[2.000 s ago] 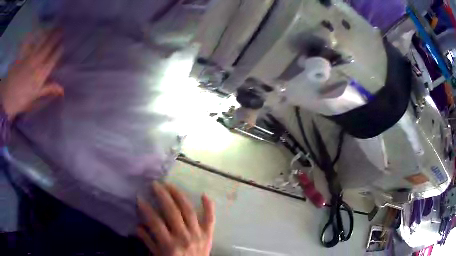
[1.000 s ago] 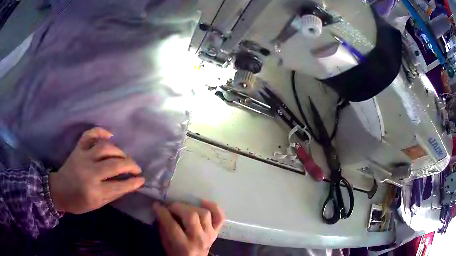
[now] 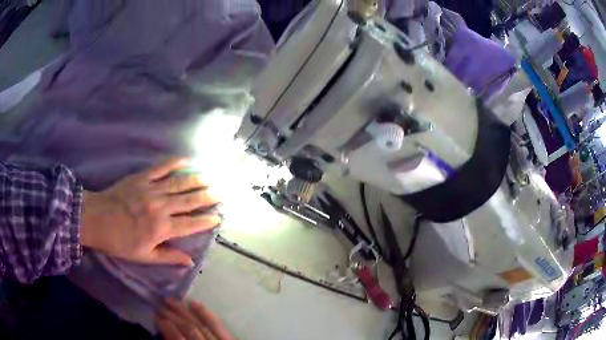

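Note:
A large grey-lilac garment panel [image 3: 146, 86] covers the left of the machine table, its right edge at the lit needle area of the cream sewing machine [image 3: 425, 119]. Glare hides the needle and presser foot. My left hand [image 3: 143, 212] lies flat on the cloth, palm down, fingers spread, fingertips in the glare beside the presser area. My right hand [image 3: 189, 322] is at the bottom edge, partly cut off, its fingers at the cloth's lower edge; its grip on the cloth cannot be made out.
Red-handled snips [image 3: 373, 287] and long scissors [image 3: 399, 279] with black handles lie right of the needle on the white table [image 3: 292, 309]. A black band [image 3: 468, 192] wraps the machine arm. Purple cloth [image 3: 478, 60] is behind the machine. Shelves with coloured items are at far right.
My left hand has opened flat and moved up and right toward the needle. My right hand has moved left and down, partly out of the picture. The camera view has shifted.

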